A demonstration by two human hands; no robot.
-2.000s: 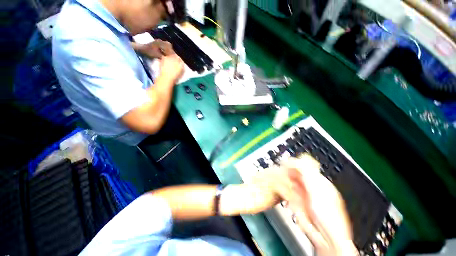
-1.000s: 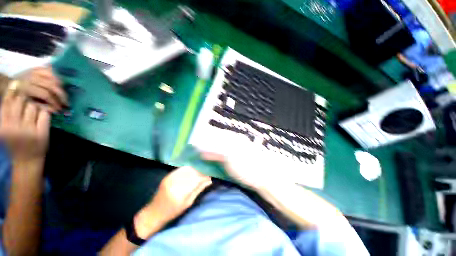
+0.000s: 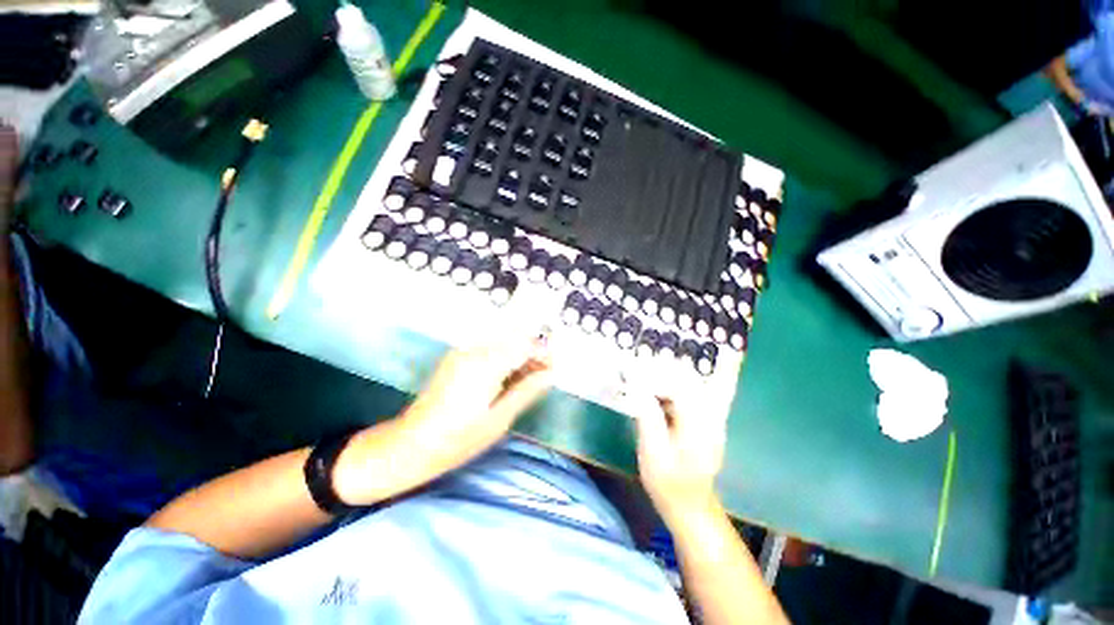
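Note:
A black slotted tray (image 3: pixel 669 202) lies on a white board (image 3: pixel 367 293). Small black units sit in its left part; its right part shows bare grooves. Black cylinders with pale round ends (image 3: pixel 599 320) stand in rows along the tray's near side and right end. My left hand (image 3: pixel 464 397), with a black wristband, is over the board's near edge, its fingertips just below the rows. My right hand (image 3: pixel 684 446) is to its right, fingers pointing at the board. A tiny dark spot shows at each hand's fingertips; glare hides whether either hand holds a part.
A white bottle (image 3: pixel 365 51) stands left of the board, near yellow tape (image 3: pixel 327 195), a black cable (image 3: pixel 216 226) and a metal fixture (image 3: pixel 196 61). A white blower (image 3: pixel 965 232), crumpled wipe (image 3: pixel 908 394) and second black tray (image 3: pixel 1044 476) are at right. Parts of other people show at both sides.
The view has swung right and down to the board. Both hands, earlier together and then at the bench edge, are now apart over the board's near side.

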